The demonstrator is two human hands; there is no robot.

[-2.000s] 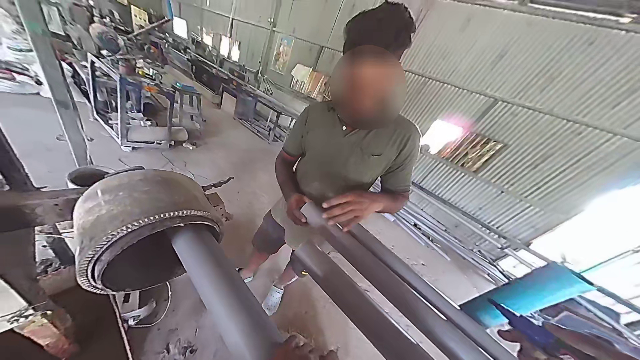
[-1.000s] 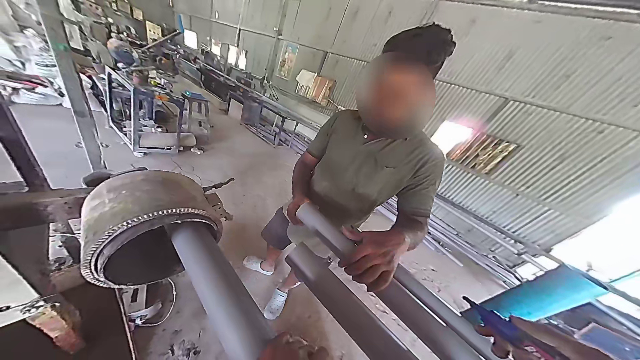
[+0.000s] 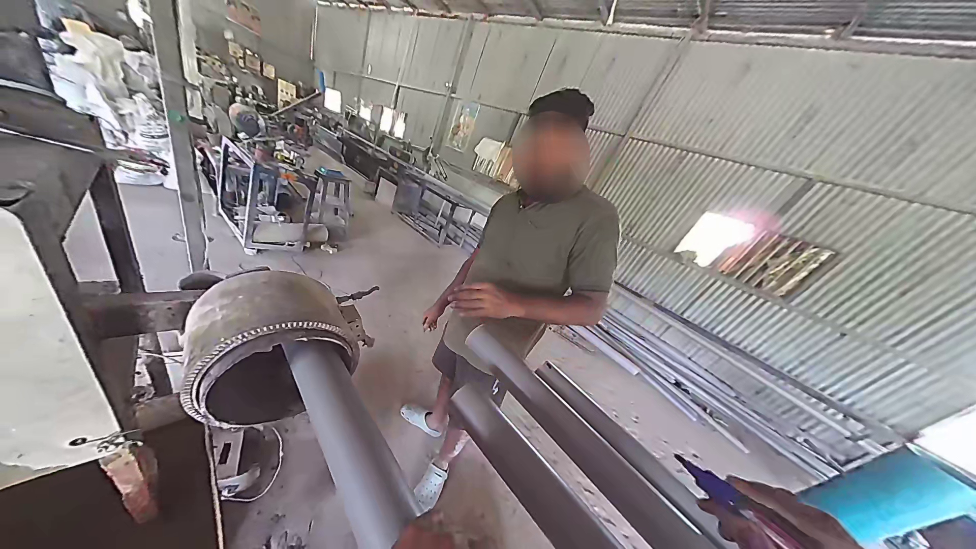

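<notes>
A grey pipe (image 3: 351, 450) runs from the bottom edge up into the round mouth of a metal drum (image 3: 267, 305). My left hand (image 3: 431, 531) shows only in part at the bottom edge, against this pipe's near end; its fingers are mostly hidden. At the lower right, my right hand (image 3: 785, 511) holds a blue marker or similar slim tool (image 3: 709, 480), its dark tip pointing up and left. Between my hands lie more grey lengths: one pipe (image 3: 526, 465), a second pipe (image 3: 579, 427) and a third, darker length (image 3: 648, 457) beside it.
A co-worker (image 3: 545, 252) stands beyond the pipes, one hand raised above a pipe end. Behind are a metal frame (image 3: 252, 206), a stool (image 3: 333, 202) and long metal bars (image 3: 656, 366) on the floor. A steel post (image 3: 181, 137) rises at left, a blue sheet (image 3: 900, 488) at right.
The co-worker's hands, earlier on a pipe, have come off it, and the person stands more upright. My right hand with the blue tool shows more fully at the lower right. The view has shifted.
</notes>
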